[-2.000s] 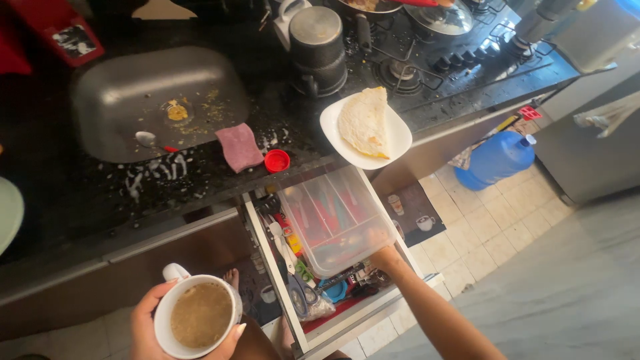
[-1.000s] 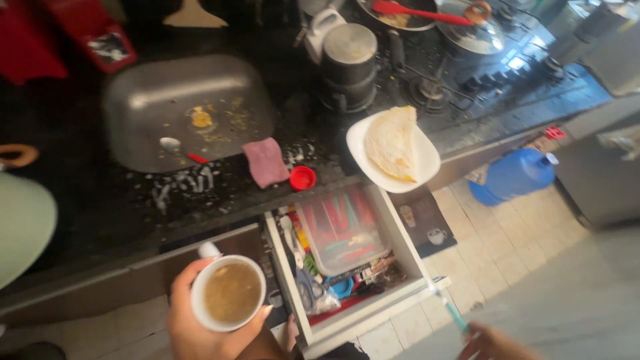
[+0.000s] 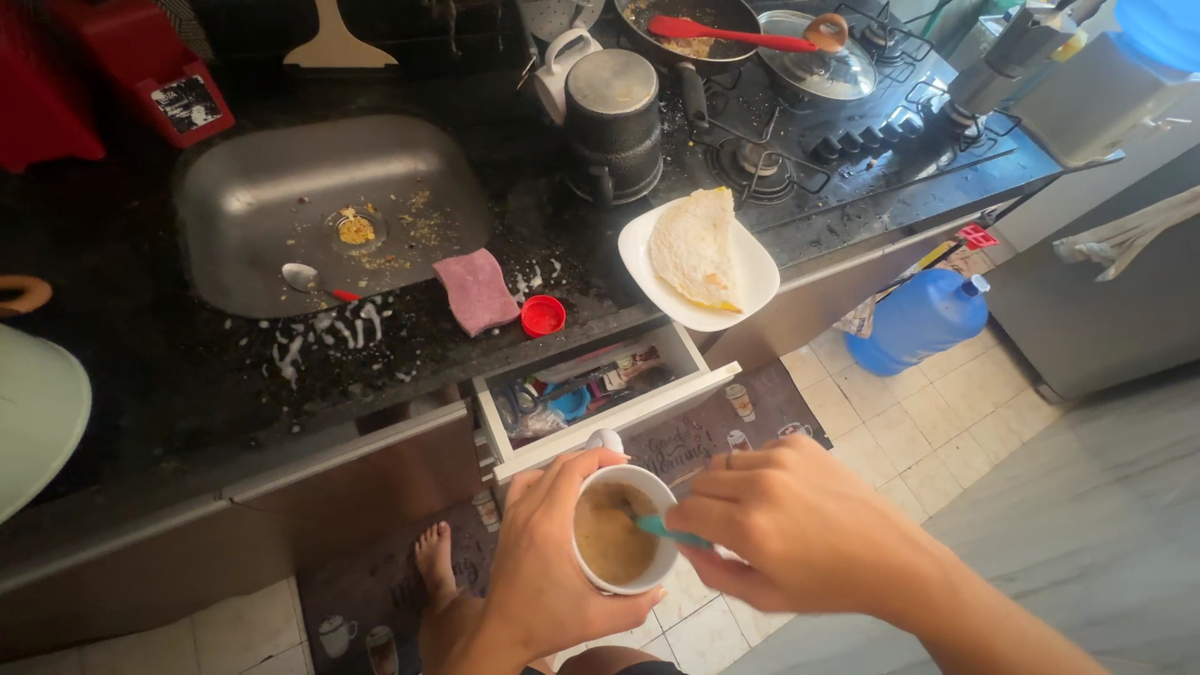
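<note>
My left hand point(image 3: 553, 553) is wrapped around a white mug point(image 3: 667, 562) of light brown drink, held in front of the drawer. Between the fingers of my right hand point(image 3: 759, 525) is the teal handle of a utensil point(image 3: 670, 531); its lower end dips into the drink and is hidden. The drawer point(image 3: 619, 422) stands partly out, with a blue item and assorted small utensils inside. On the counter edge above it, a white plate point(image 3: 756, 272) carries a folded flatbread point(image 3: 694, 246) with a yellow filling at its edge.
Left of the plate lie a red cap point(image 3: 543, 316) and a pink cloth point(image 3: 476, 292). A spoon point(image 3: 302, 277) and food scraps are in the sink point(image 3: 225, 206). Stacked pots point(image 3: 614, 122) stand beside the stove point(image 3: 787, 150). A blue water jug point(image 3: 919, 323) is on the floor.
My right hand, earlier at the open drawer, has come to the mug with the teal utensil. The drawer has been pushed partly in. The mug has moved right, in front of the drawer.
</note>
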